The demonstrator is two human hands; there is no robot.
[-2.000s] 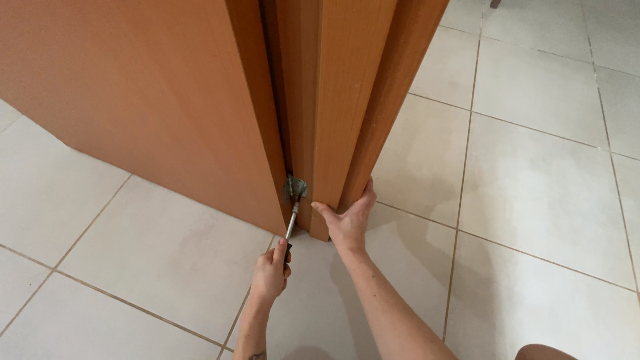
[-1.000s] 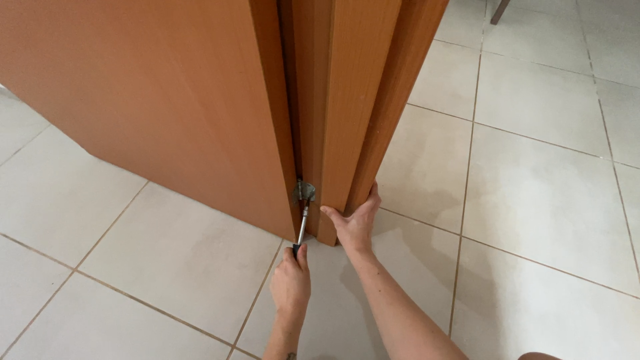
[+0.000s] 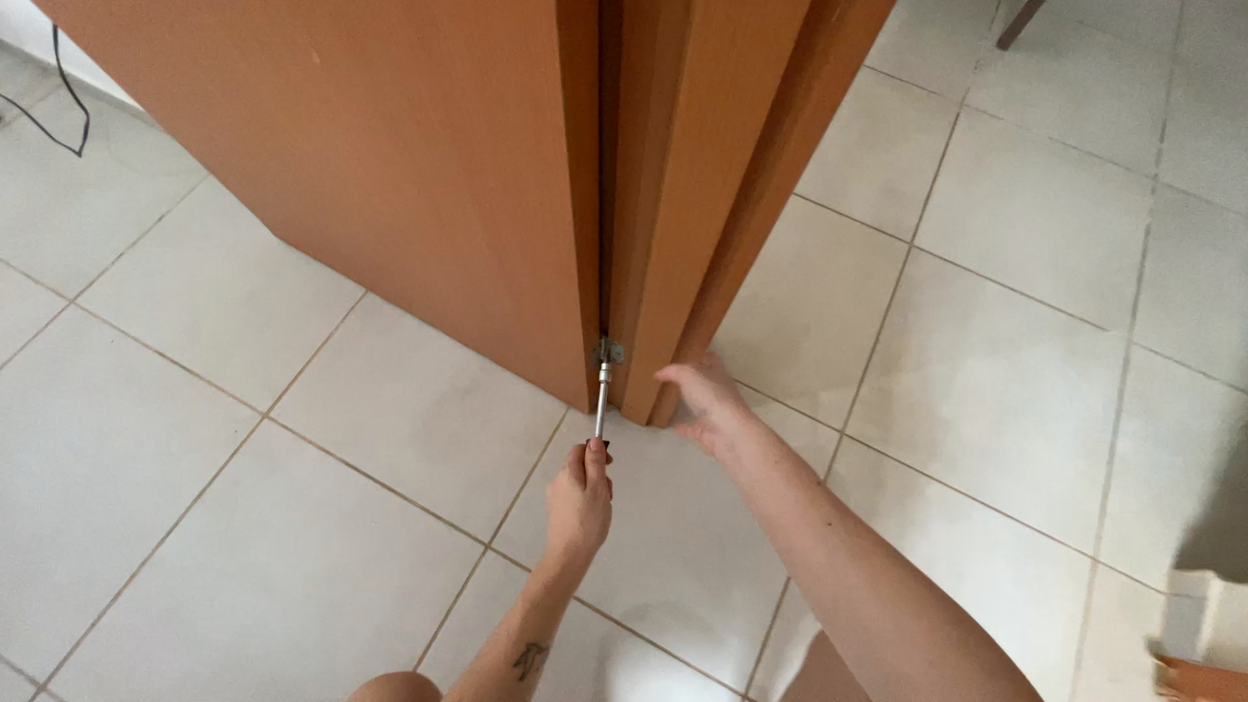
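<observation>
A metal hinge (image 3: 609,351) sits low in the gap between the brown wooden door (image 3: 419,175) and the wooden door frame (image 3: 717,146). My left hand (image 3: 582,487) is closed around the dark handle of a screwdriver-like tool with a metal shaft (image 3: 602,405); its tip end meets the hinge, though the exact contact is too small to tell. Beside the foot of the frame is my right hand (image 3: 707,400), slightly blurred, fingers apart, with thumb and fingers about the frame's outer edge. Whether it touches the frame cannot be told.
Pale floor tiles (image 3: 419,390) surround the door. A dark cable (image 3: 73,117) lies at the upper left by the wall. At the upper right stands a dark furniture leg (image 3: 1021,24). An orange and whitish object (image 3: 1204,678) shows at the lower right corner.
My right hand has loosened from the door frame, which it gripped in both earlier frames. My left hand still holds the tool at the hinge. The view has shifted, showing the cable.
</observation>
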